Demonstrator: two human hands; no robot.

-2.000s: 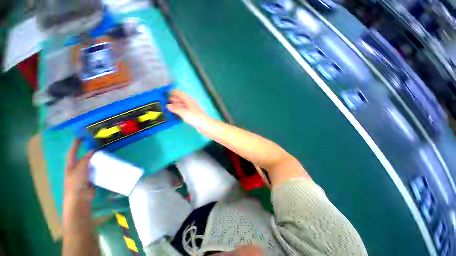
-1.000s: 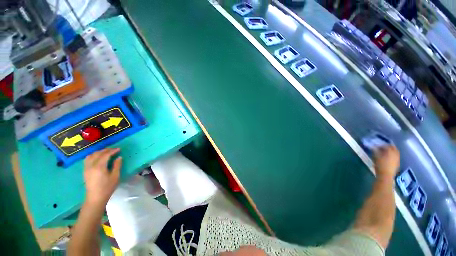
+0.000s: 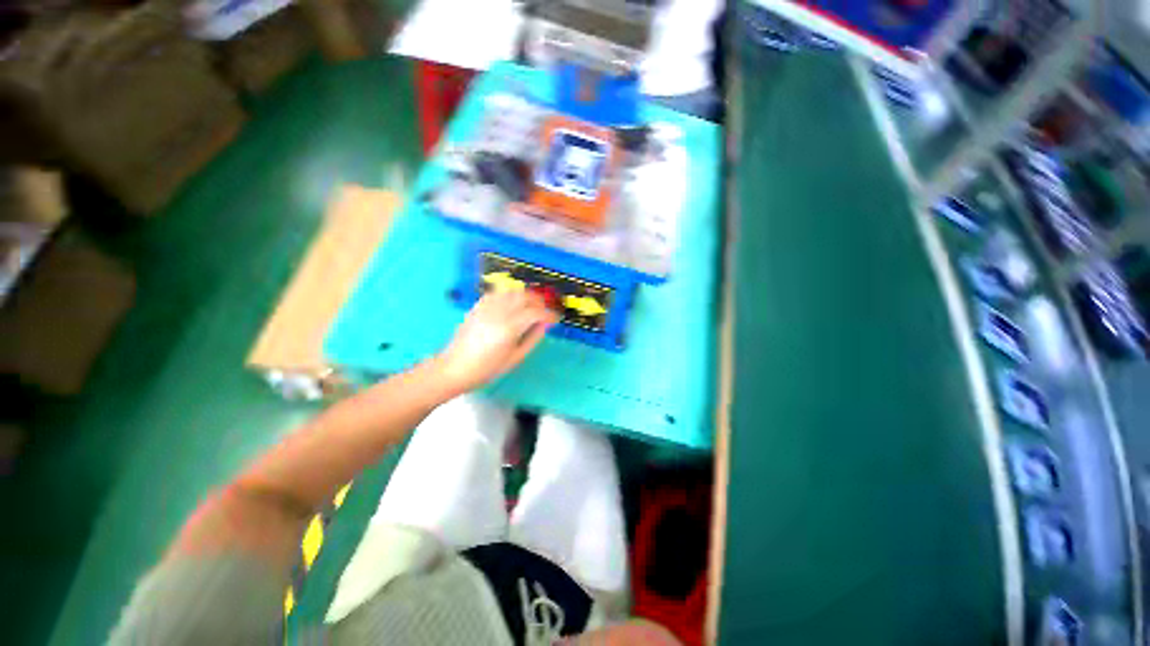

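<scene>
The picture is blurred. My left hand [image 3: 502, 334] is over the front of the blue press base [image 3: 469, 275], with its fingertips beside the red button [image 3: 544, 299] and covering part of the black label with yellow arrows. Nothing shows in it; whether it touches the button cannot be told. A white-framed housing with a dark centre [image 3: 575, 165] lies in the orange fixture [image 3: 578, 212] on the grey bed plate. The press head [image 3: 593, 41] is behind it at the top. My right hand is not in view.
A long dark-green bench [image 3: 858, 379] runs on the right. Beyond its white edge line, several housings lie on the conveyor belt [image 3: 1095, 435]. A flat brown carton [image 3: 331, 280] is left of the turquoise table [image 3: 416, 290]. More brown boxes [image 3: 126, 114] stand farther left.
The view has swung so the press appears farther right. My right hand, earlier at a housing on the belt, has left the picture. My left hand has moved up onto the front label.
</scene>
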